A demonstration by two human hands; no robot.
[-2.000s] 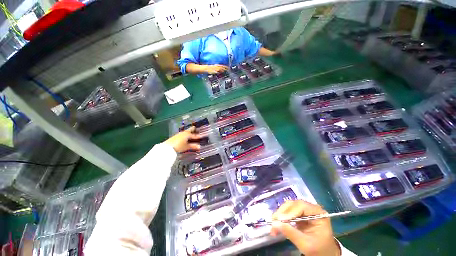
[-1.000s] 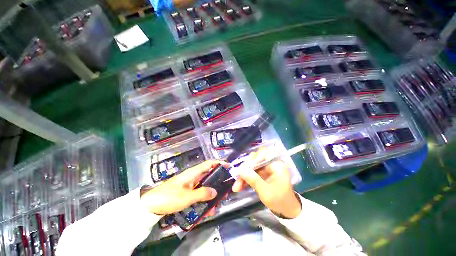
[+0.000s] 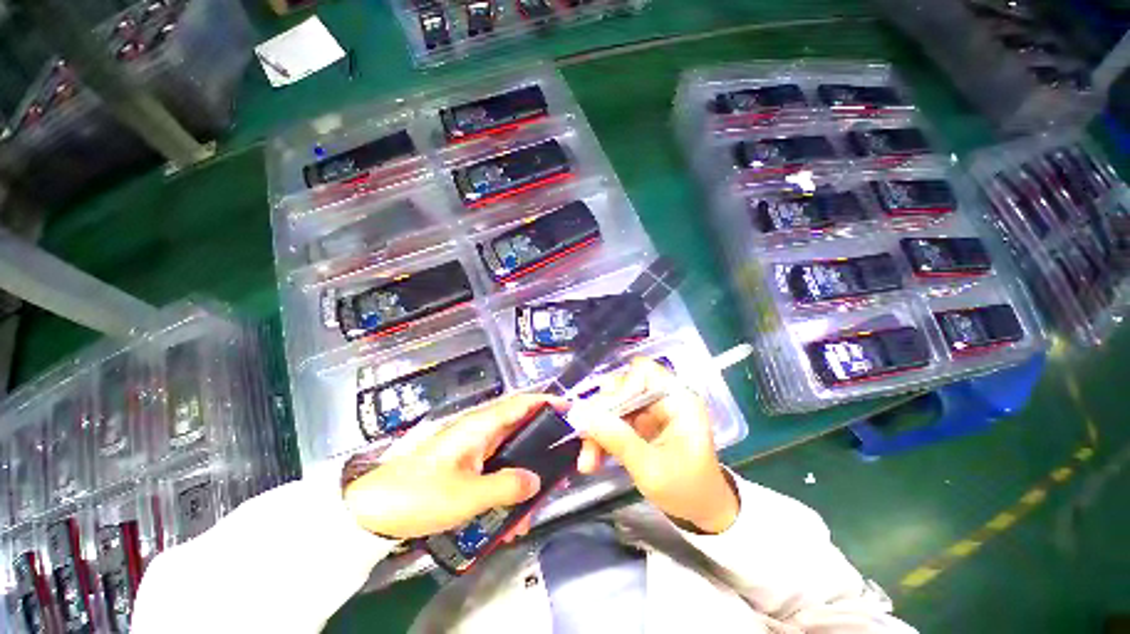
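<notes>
My left hand (image 3: 434,477) holds a phone unit (image 3: 535,455) tilted over the front edge of the working tray, black end up and blue-silver circuitry end toward me. My right hand (image 3: 663,452) holds pale tweezers (image 3: 644,399), their tip at the black end of the phone. Whether a small piece is at the tip I cannot tell. A dark adhesive strip (image 3: 620,317) lies slantwise over the right column of the clear working tray (image 3: 288,266), its lower end near my hands. Other phones lie in the tray pockets; one left-column pocket (image 3: 366,235) holds no phone.
A right-hand tray stack (image 3: 758,359) with phones stands beside the working tray, above a blue stool (image 3: 948,409). More trays stand at far right (image 3: 1053,235) and left (image 3: 248,372). A white paper (image 3: 300,52) lies behind. A metal upright (image 3: 87,297) stands at left.
My left hand came back from the tray's far left with a phone, leaving that pocket without one. My right hand moved in to it with the tweezers. In the last second both hands barely moved.
</notes>
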